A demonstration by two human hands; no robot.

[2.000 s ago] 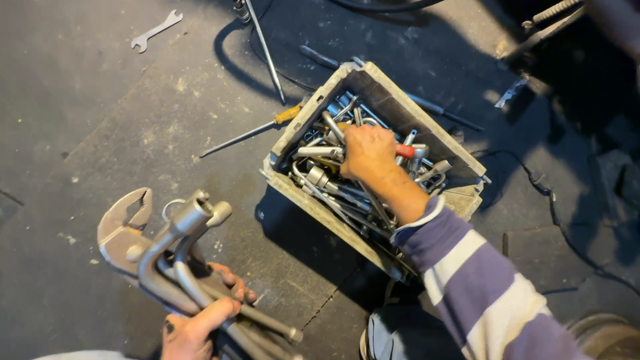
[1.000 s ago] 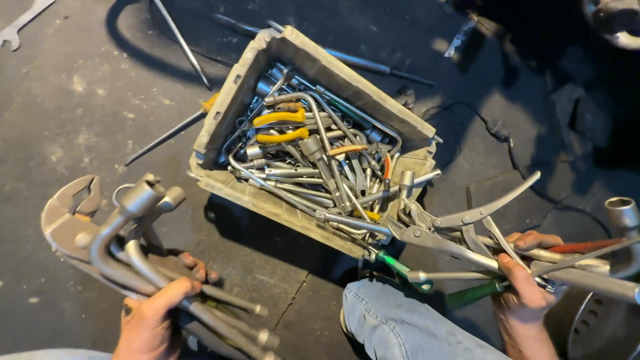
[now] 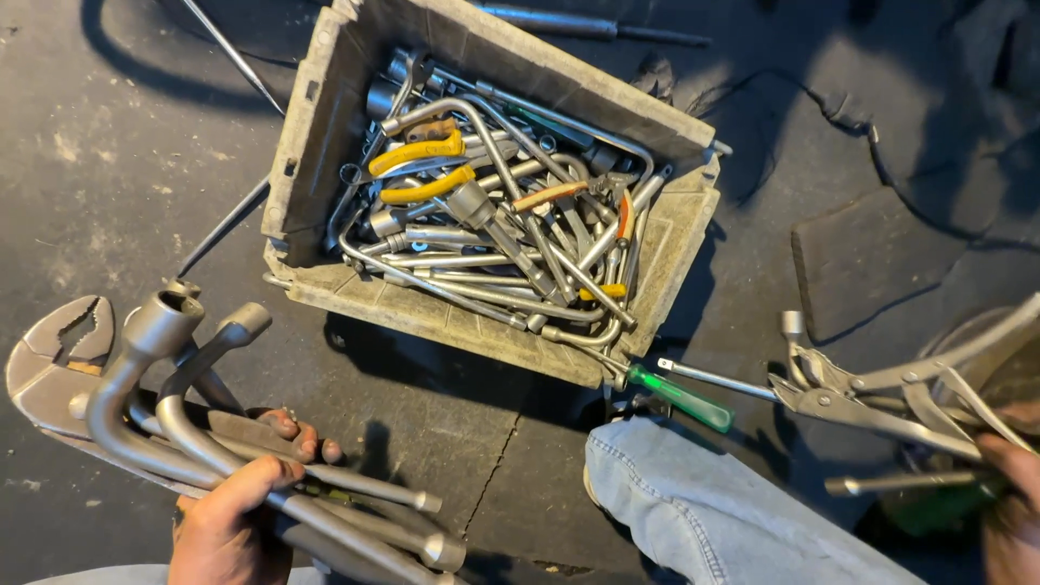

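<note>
At the lower left, my left hand (image 3: pixel 236 504) grips a bundle of L-shaped socket wrenches (image 3: pixel 183 398) together with large slip-joint pliers (image 3: pixel 57 357). My right hand (image 3: pixel 1011 496), partly cut off by the right edge, is closed around locking pliers (image 3: pixel 861 402) and other metal tools. Between the hands, a worn grey plastic crate (image 3: pixel 439 337) holds a heap of bent socket wrenches and spanners. Yellow-handled pliers (image 3: pixel 418 154) lie on top of the heap. A green-handled screwdriver (image 3: pixel 682 398) sticks out past the crate's lower right corner.
A thin metal rod (image 3: pixel 223 223) lies on the dark floor left of the crate, and a blue-grey bar (image 3: pixel 561 23) lies beyond it. A black cable (image 3: pixel 886 175) runs along the floor at right. My jeans-covered knee (image 3: pixel 650 479) is just below the crate.
My right hand, inside the crate two seconds ago, then beside it with a bunch of tools, is now farther right with them. My left hand keeps its bundle. The crate fills more of the view.
</note>
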